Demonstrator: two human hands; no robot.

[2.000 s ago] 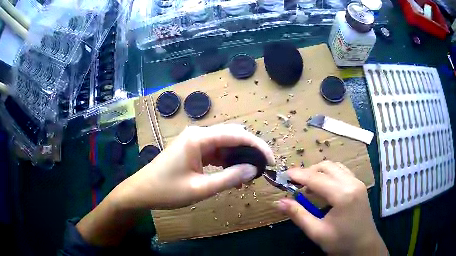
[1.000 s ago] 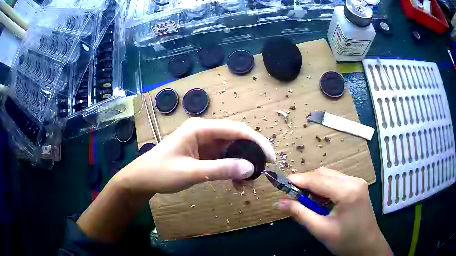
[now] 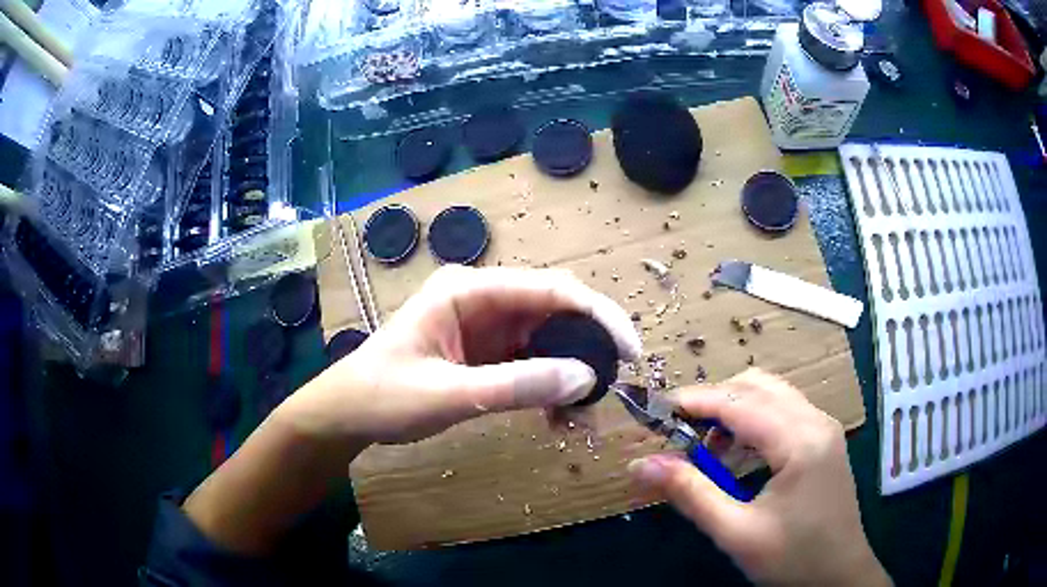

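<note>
My left hand [image 3: 442,355] holds a round black speaker driver [image 3: 578,353] between thumb and fingers, black face showing, over the tan cardboard sheet [image 3: 459,499]. My right hand [image 3: 764,476] holds blue-handled cutters [image 3: 714,464]. Their silver jaws point at the driver's lower right edge; whether they touch it or are closed on it I cannot tell. Small brown and pale trimmings [image 3: 657,369] lie on the cardboard around the cutter tips. Several black drivers, such as one at the left [image 3: 459,235] and one at the right [image 3: 769,201], lie flat.
A black foam pad [image 3: 657,142] lies at the cardboard's top. A white-handled scraper [image 3: 792,294] lies at its right. Beyond are a white bottle [image 3: 813,86], a white die-cut sheet [image 3: 959,310] and a red bin [image 3: 976,44]. Clear blister trays [image 3: 126,149] stand upper left, the tweezers [image 3: 358,275] lower.
The cutters have turned and shifted slightly at the driver's edge. The driver is tilted a little differently from two seconds ago, showing more of its black face. Both hands keep their holds.
</note>
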